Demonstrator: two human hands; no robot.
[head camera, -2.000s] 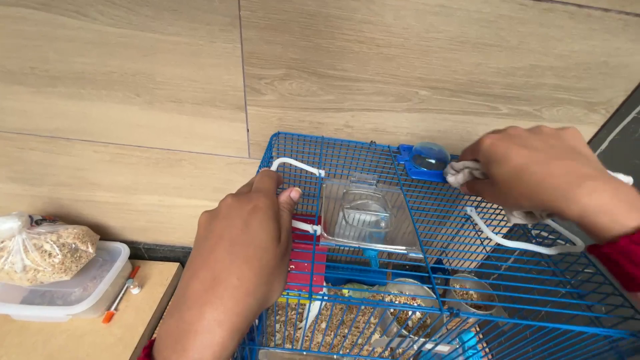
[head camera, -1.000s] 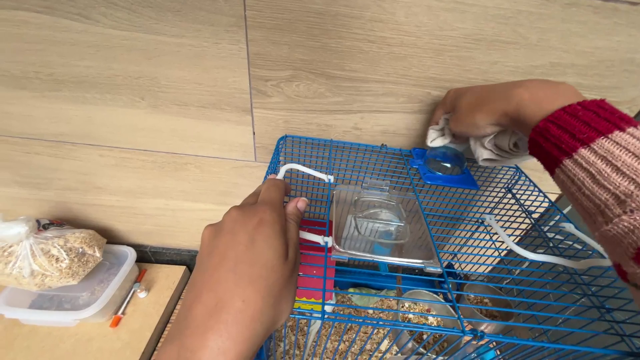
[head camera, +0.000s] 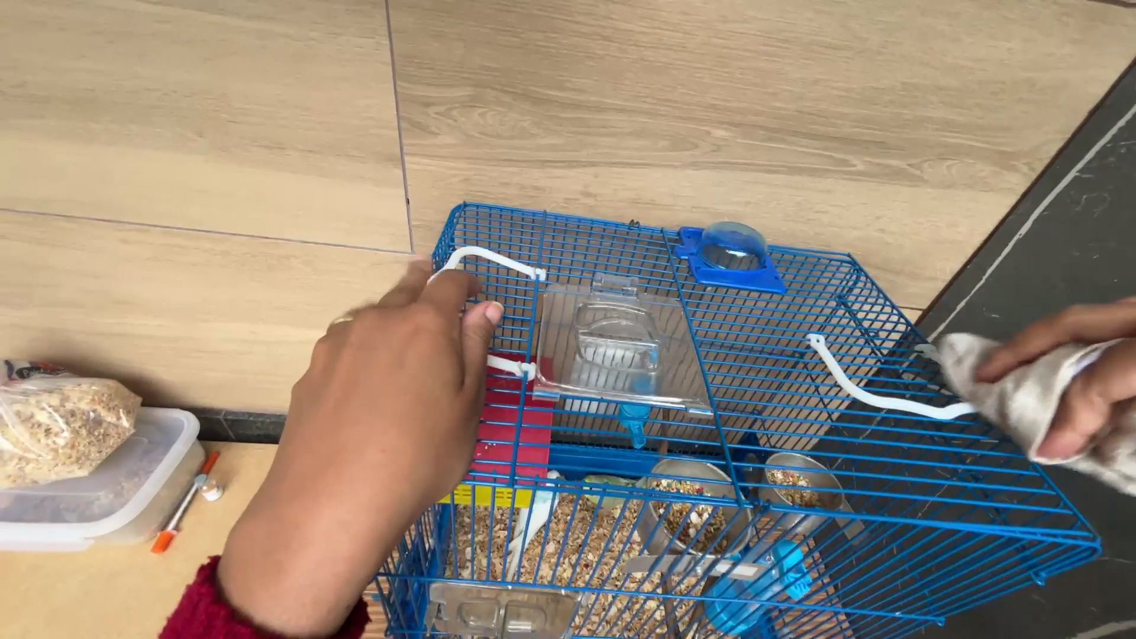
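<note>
A blue wire pet cage fills the middle and right. At its top left corner, my left hand has its fingers curled around a white handle. Over at the right end, my right hand grips a crumpled whitish cloth against the cage edge, near the other white handle. A clear plastic door and a blue fitting with a clear dome are set in the cage roof. Inside, metal bowls of seed stand over wood-shaving bedding, beside a red panel.
At the left, a clear bag of shavings rests in a translucent plastic tub. An orange-capped syringe-like tool lies beside it on a tan board. Wood-look panels stand behind the cage; a dark marbled surface is at right.
My right hand has moved with the cloth from beside the domed fitting to the cage's right end. My left hand has stayed at the left handle.
</note>
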